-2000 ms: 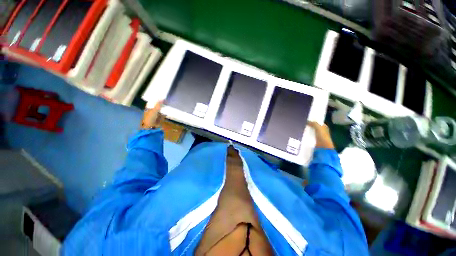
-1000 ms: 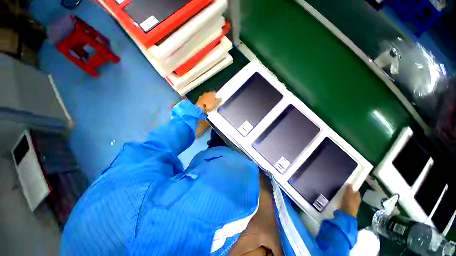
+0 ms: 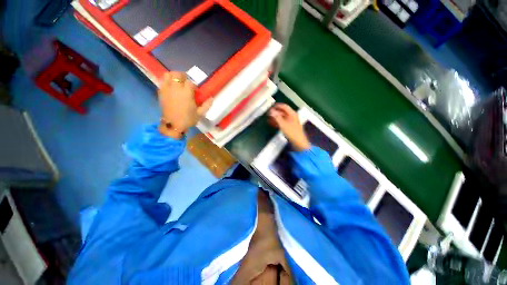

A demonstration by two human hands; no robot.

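A red foam tray (image 3: 232,68) with grey-backed panels lies on top of a stack of white and red trays (image 3: 244,92) at upper left. My left hand (image 3: 179,106) grips its near corner, with fingers over the rim. My right hand (image 3: 286,123) is in the air just right of the stack, fingers curled; whether it holds anything small is unclear. A white foam tray (image 3: 412,236) with three dark grey panels lies on the bench edge, partly hidden under my right forearm.
A green conveyor (image 3: 356,89) runs behind the trays. Another white tray with panels (image 3: 453,214) and a clear plastic bottle (image 3: 461,267) are at lower right. Shiny clear film (image 3: 453,97) lies beyond the conveyor. A red stool (image 3: 72,78) stands on the blue floor at left.
Both hands have let go of the white tray. My left hand has moved up onto the red tray, and my right hand has crossed left toward the stack. The view has shifted.
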